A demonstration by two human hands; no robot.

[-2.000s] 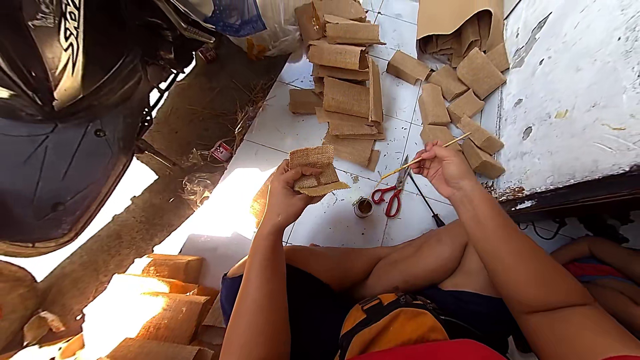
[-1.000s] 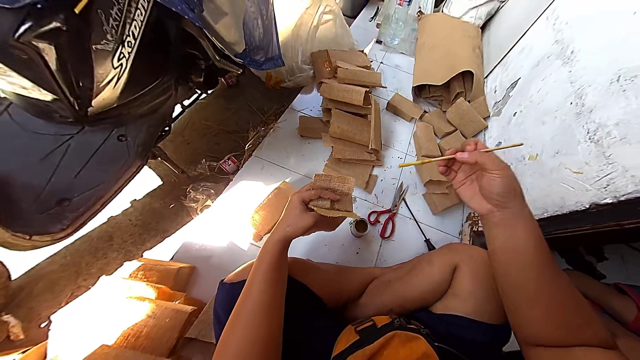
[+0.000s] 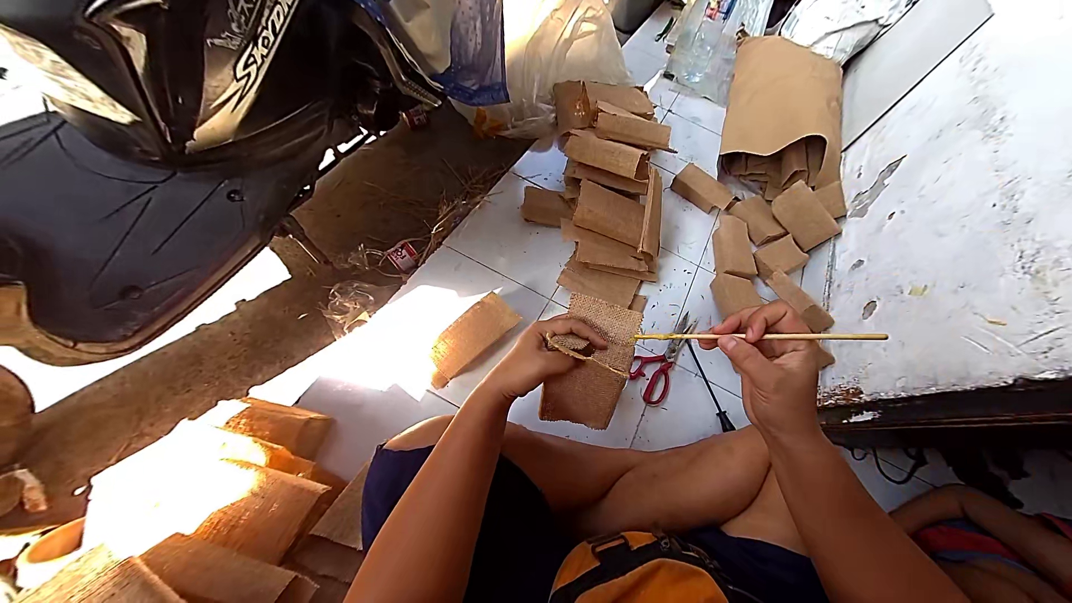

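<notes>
My left hand grips a strip of brown burlap, whose upper part is folded over my fingers and whose lower part hangs down. My right hand pinches a thin wooden stick held level; its yellowish tip meets or nearly meets the burlap's right edge. Beneath it, red-handled scissors lie on the tiles, with a dark thin tool with a black handle beside them. The small jar seen earlier is hidden now, probably behind the burlap.
Folded burlap pieces are stacked ahead. Smaller folded pieces lie before a brown paper bag. More burlap pieces lie at lower left, and a single one nearer. A motor scooter stands left; a worn white surface borders the right.
The burlap in my left hand has opened out into a longer strip. My right hand has brought the stick's tip left to the burlap's edge. The jar has gone out of sight.
</notes>
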